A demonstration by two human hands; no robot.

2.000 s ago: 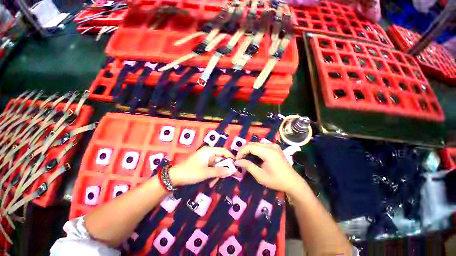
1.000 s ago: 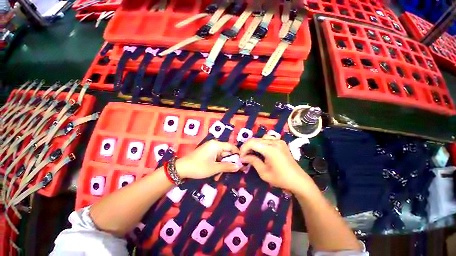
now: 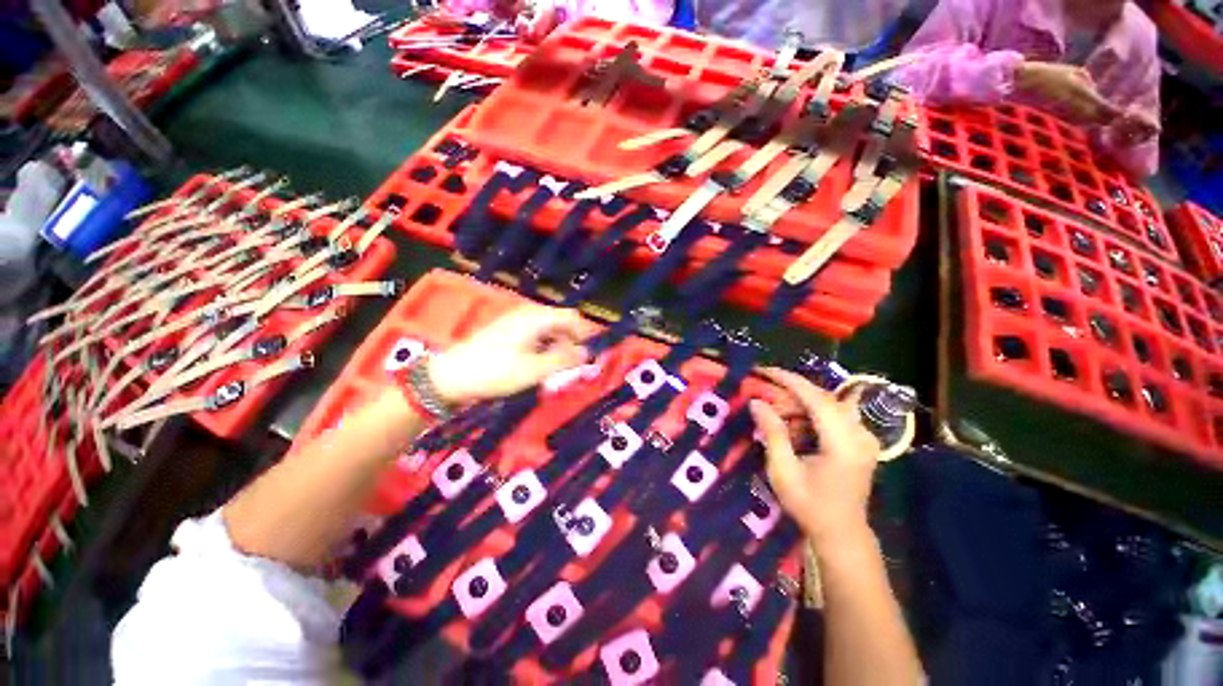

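The near orange-red compartment tray [image 3: 449, 306] holds pale pink watch heads [image 3: 520, 495] with dark round centres. Dark navy straps [image 3: 456, 564] lie diagonally across it, some with small shiny buckles. My left hand [image 3: 516, 355] is over the tray's upper left part. Its fingers are curled at a pale watch head [image 3: 574, 375]; whether they grip it is hidden. My right hand [image 3: 821, 462] is at the tray's right edge, thumb and fingers apart, with nothing seen in it.
Stacked red trays [image 3: 858, 302] beyond carry navy and tan-strapped watches [image 3: 697, 208]. More tan-strapped watches [image 3: 221, 315] lie at left. Trays of dark watch heads [image 3: 1073, 322] and loose navy straps [image 3: 1033, 563] are at right. A ring-shaped container [image 3: 888, 413] is by my right hand. People in pink sit beyond.
My hands were together at a watch head and have parted, left hand to the upper left, right hand to the right edge. The view has shifted, and people in pink now show beyond.
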